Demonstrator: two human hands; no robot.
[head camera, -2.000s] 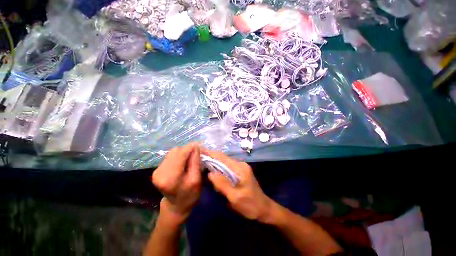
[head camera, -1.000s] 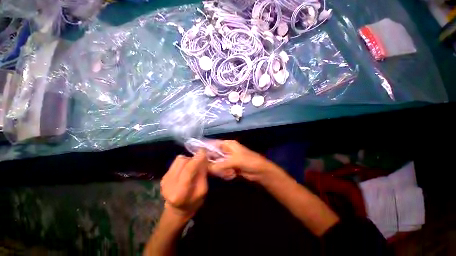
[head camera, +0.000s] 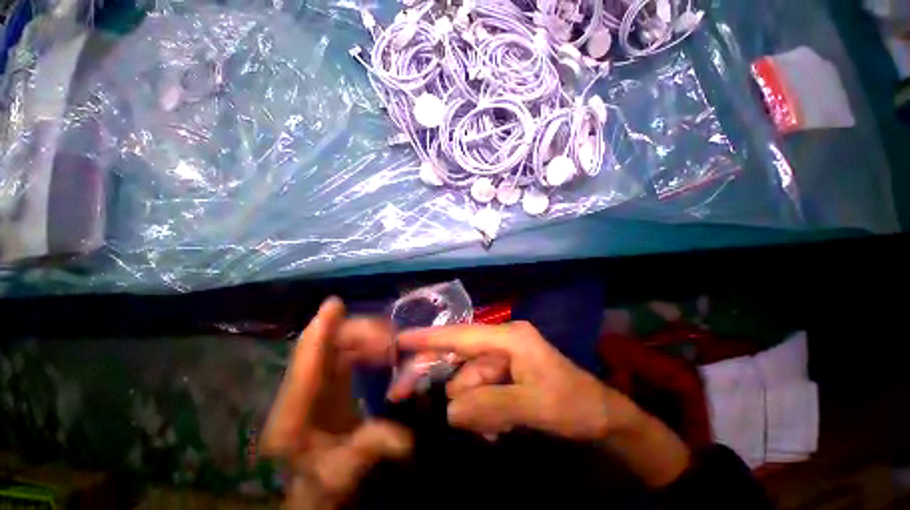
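Observation:
My right hand (head camera: 519, 383) holds a small clear zip bag (head camera: 451, 296) between its fingers, below the bench edge. A coiled cable shows inside the bag. My left hand (head camera: 334, 398) is blurred, just left of the bag, with thumb and fingers apart; no held thing shows in it. The heap of coiled white cables (head camera: 489, 129) lies on the plastic sheet (head camera: 289, 214), with several white charging pucks (head camera: 536, 203) along its near edge. The stack of empty zip-lock bags (head camera: 818, 90) with a red band lies right of the heap.
A clear bag with a red line (head camera: 698, 179) lies between the heap and the stack. Grey-white boxes (head camera: 75, 199) under film stand at the left. Folded white cloth or paper (head camera: 763, 398) lies on a red stool (head camera: 654, 374) at the lower right. Green floor shows lower left.
The view has shifted downward. The coil once between both hands is now in a clear bag in my right hand. My left hand has come away from it and opened.

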